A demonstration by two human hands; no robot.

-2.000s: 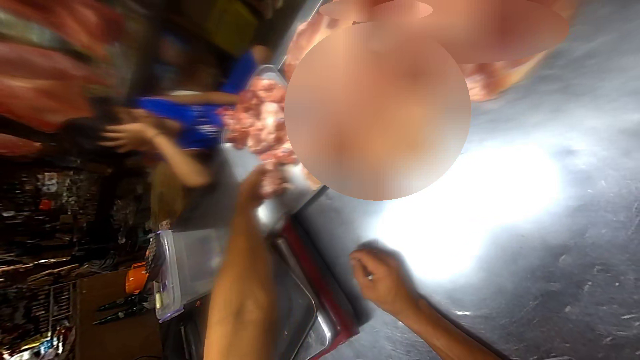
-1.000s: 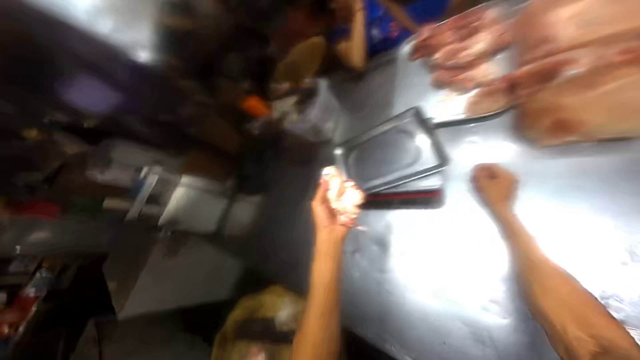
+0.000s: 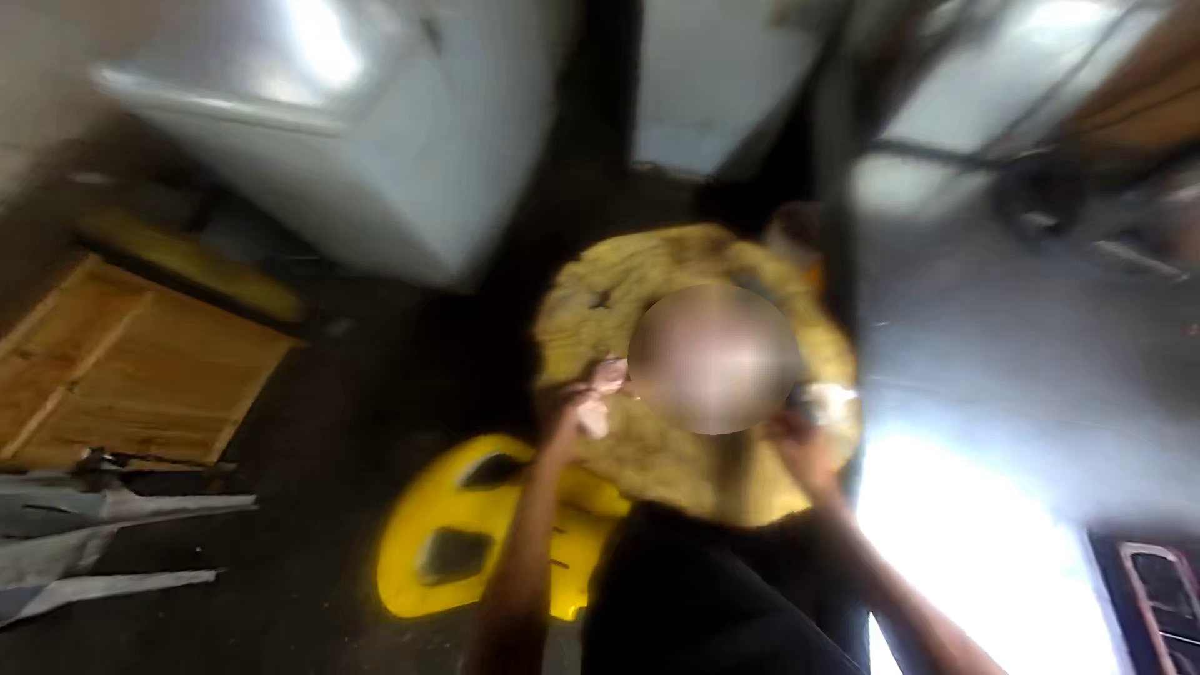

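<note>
My left hand (image 3: 574, 405) is over the left side of a round wooden chopping block (image 3: 675, 469), with small pieces of raw meat (image 3: 605, 377) in its fingers. Near the block's right edge, my right hand (image 3: 795, 433) is closed around something dark, perhaps a handle; blur hides what it is. A pale, shiny shape (image 3: 832, 403) shows just beyond that hand. A blurred round patch covers the middle of the block, so whatever lies there is hidden.
A metal table (image 3: 984, 375) runs along the right, with a tray (image 3: 1158, 581) at its lower corner. A yellow plastic stool or chair (image 3: 441, 553) stands below left of the block. A white chest (image 3: 366, 178) is at upper left, a wooden crate or panel (image 3: 141, 366) at far left.
The view has swung from the metal table to the chopping block. My left hand, above the floor beside the trays a second ago, is now over the block with meat still in it.
</note>
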